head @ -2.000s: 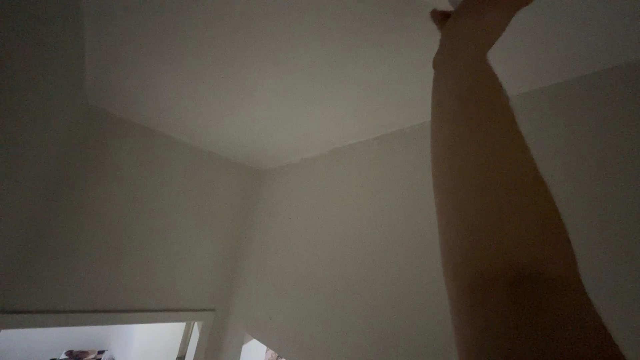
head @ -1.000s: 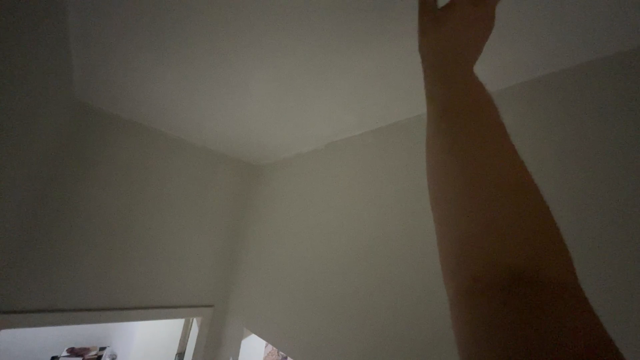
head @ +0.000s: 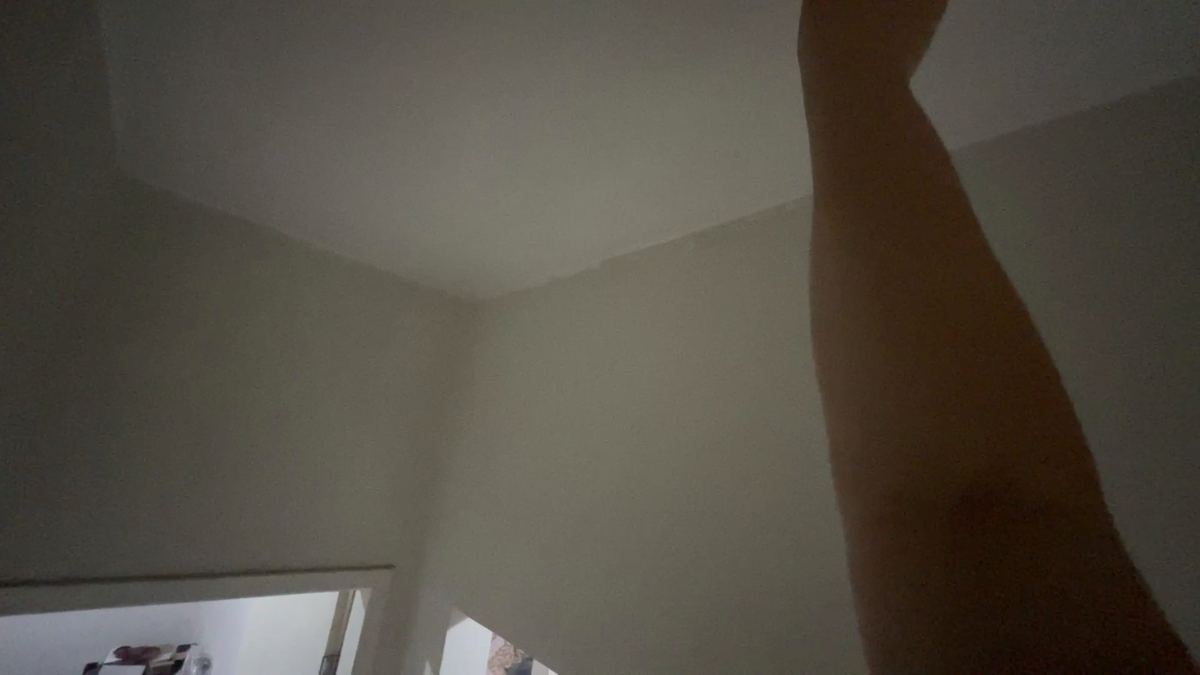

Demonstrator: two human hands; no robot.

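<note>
My right arm reaches straight up along the right side of the view, in front of the wall and the ceiling [head: 469,141]. Only the lower part of my right hand [head: 872,33] shows at the top edge; its fingers lie outside the picture, so whatever they touch or hold is hidden. My left hand does not appear.
Two plain walls [head: 609,422] meet the ceiling in a corner near the middle. At the lower left is the top of a white door frame [head: 206,592], with a lit room and some dark and white objects [head: 141,659] behind it. Another bright opening [head: 469,647] lies beside it.
Fingers of my right hand showed at the top edge in the earlier frames; now they are out of view. The forearm stays raised.
</note>
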